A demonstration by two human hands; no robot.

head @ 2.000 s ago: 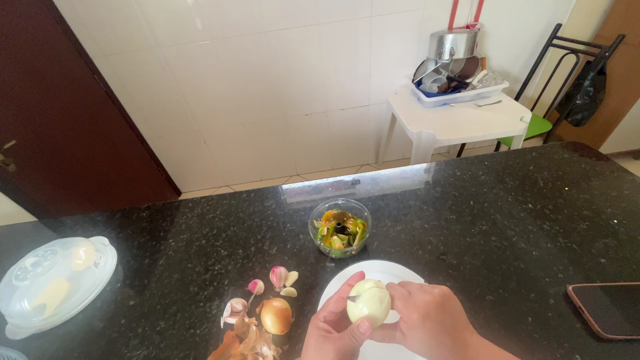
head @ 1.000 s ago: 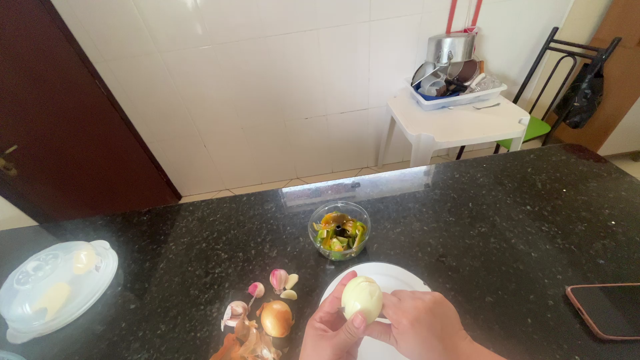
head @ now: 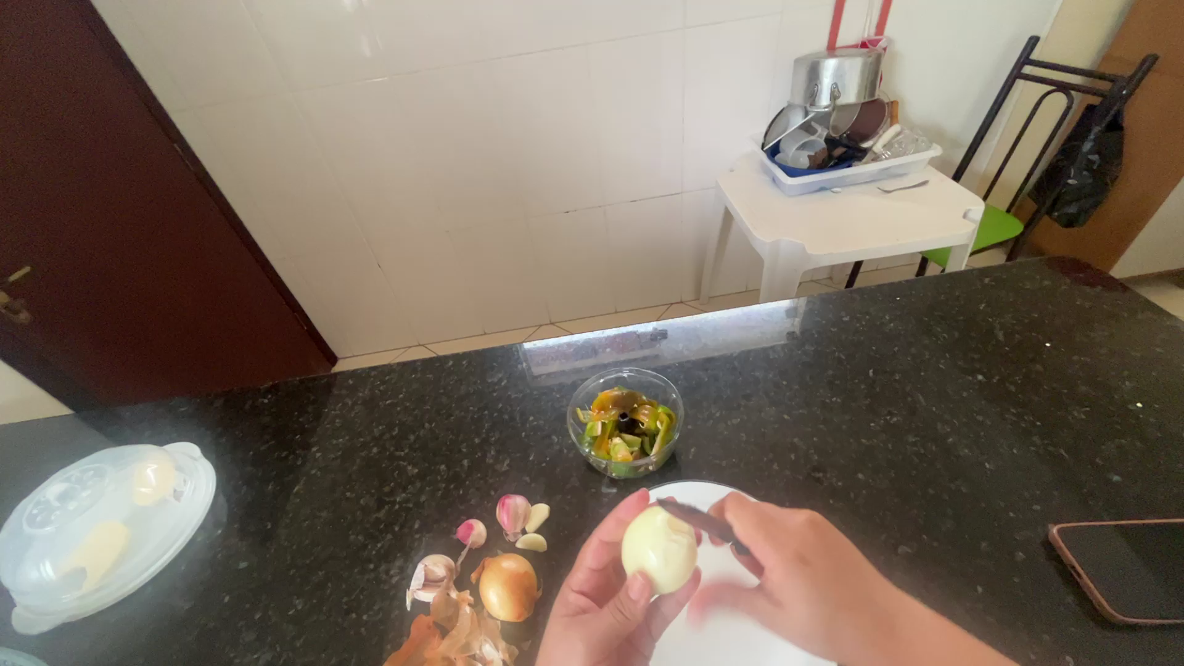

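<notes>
My left hand (head: 610,587) holds a peeled pale onion (head: 659,549) over a white plate (head: 717,634). In my right hand (head: 800,573) is a dark knife (head: 698,520), its blade at the top of the onion; the thumb is blurred. Just behind the plate stands a clear bowl (head: 625,470) of cut green and orange vegetable pieces. To the left lie an unpeeled brown onion (head: 509,587), a garlic bulb (head: 432,579), several garlic cloves (head: 513,514) and loose onion skins (head: 462,634).
A lidded translucent container (head: 106,532) sits at the left of the dark granite counter (head: 305,518). A phone (head: 1124,569) lies at the right edge. Beyond the counter are a white table (head: 851,217) with a dish rack (head: 856,173) and a black metal chair (head: 999,222).
The knife blade now shows at the top of the onion, where it was hidden one second ago. My right hand has shifted a little away from the onion.
</notes>
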